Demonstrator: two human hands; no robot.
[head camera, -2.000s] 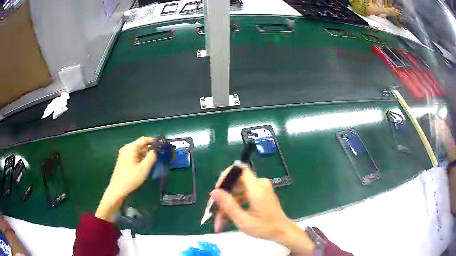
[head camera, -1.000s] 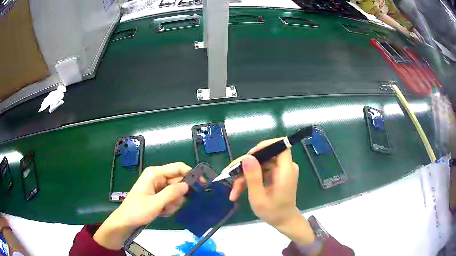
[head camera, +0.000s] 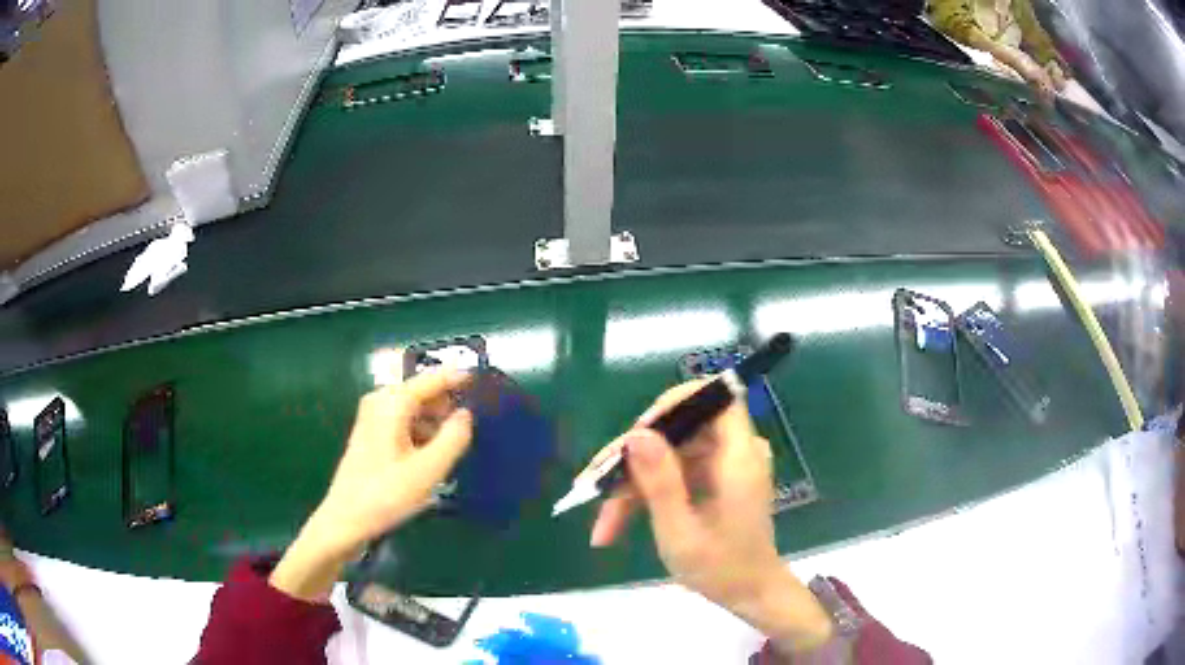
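Note:
My left hand (head camera: 383, 461) has thumb and finger pinched at the edge of a dark blue film (head camera: 507, 448), which is blurred. The lower end of a phone middle frame (head camera: 413, 613) shows below that hand, over the belt's front edge; its upper part is hidden, and I cannot tell whether the film is still attached to it. My right hand (head camera: 708, 500) holds a pen-sized tool (head camera: 691, 413) with a thick black handle. Its pale pointed tip points down and left, close to the film without visibly touching it.
Another frame lies behind my left hand, one behind my right hand (head camera: 793, 491), two at the right (head camera: 932, 403) and several at the left (head camera: 150, 455). Bright blue film scraps (head camera: 535, 643) lie on the white edge. A grey post (head camera: 589, 143) stands behind. Another person's hand shows top right.
The frame and film were held together at the tool tip; now the film is up beside my left fingers and the frame end shows lower left. The tool tip has moved down. Belt frames have shifted.

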